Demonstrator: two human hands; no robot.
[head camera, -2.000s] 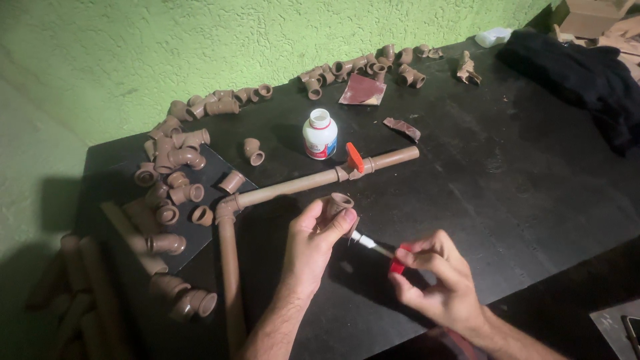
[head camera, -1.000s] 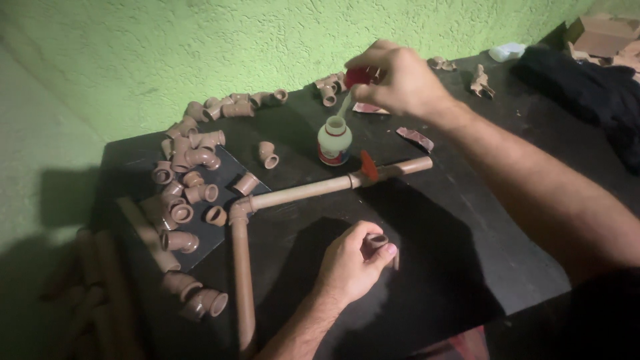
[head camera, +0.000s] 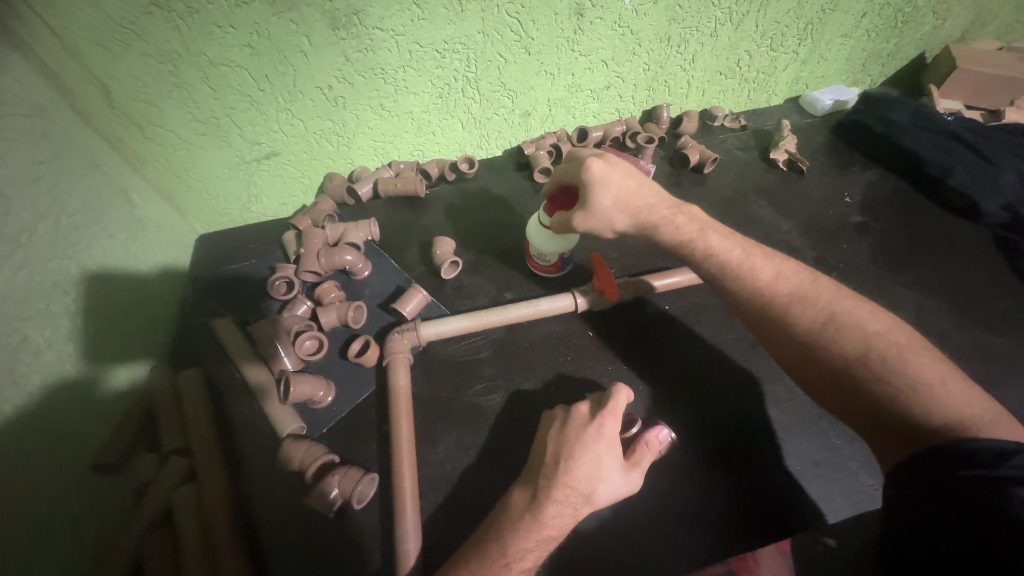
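Note:
My right hand (head camera: 604, 192) grips the red cap (head camera: 562, 198) at the mouth of a white plastic bottle (head camera: 549, 244); any brush below the cap is hidden in the bottle. Near the front, my left hand (head camera: 580, 452) holds a brown PVC pipe fitting (head camera: 630, 426), mostly covered by the fingers. Between the hands lies a brown PVC pipe (head camera: 500, 318) with a red-handled valve (head camera: 604, 278). An elbow (head camera: 402, 340) joins it to a second pipe (head camera: 405, 464) that runs toward me.
Many brown fittings lie at the left (head camera: 342, 260) and along the green wall (head camera: 608, 132). A loose pipe piece (head camera: 258, 376) rests at the table's left, more pipes (head camera: 204, 448) beyond its edge. Black cloth (head camera: 936, 152), a white container (head camera: 829, 100) and cardboard (head camera: 976, 76) are at the back right.
Two seconds ago my right hand held the red cap with its applicator by the fitting in my left hand. It moved over to the bottle, and the cap has since come down onto the mouth.

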